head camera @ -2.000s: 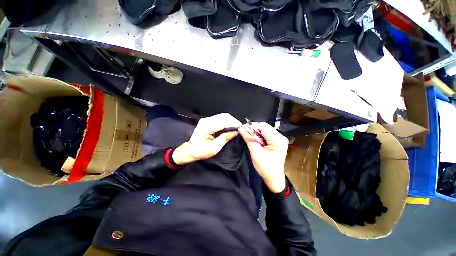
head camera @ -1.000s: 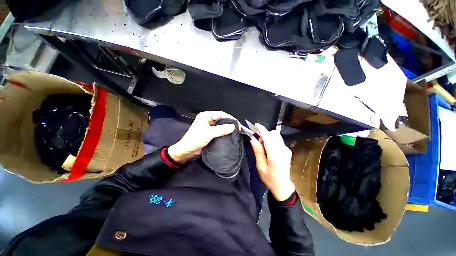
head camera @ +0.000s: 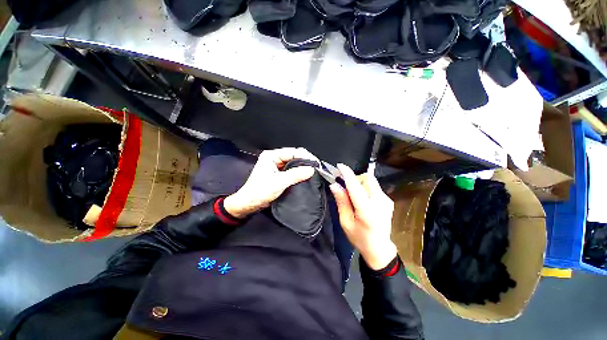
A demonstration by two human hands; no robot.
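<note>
A black rounded sewn piece [head camera: 301, 207] with a thin pale edge hangs above the lap. My left hand [head camera: 269, 180] grips its top between thumb and fingers. My right hand [head camera: 365, 211] holds small metal thread snips [head camera: 329, 171], blades pointing left at the piece's upper right edge. Whether the blades touch the edge or a thread is too small to tell. A pile of black sewn pieces [head camera: 379, 36] with pale curved outlines lies on the metal bench [head camera: 279, 74]. A flat black piece [head camera: 467, 84] lies on white paper.
The left carton [head camera: 160, 176], with a red stripe, holds shiny black contents. The right carton [head camera: 530, 246] holds matte black pieces. The bench edge runs just beyond my hands. A blue crate [head camera: 564, 229] stands at far right. A small green-and-white item [head camera: 420, 72] lies by the pile.
Since two seconds ago the piece has turned its broad face into view and my hands have moved slightly apart. In the last second the snips have shifted only slightly.
</note>
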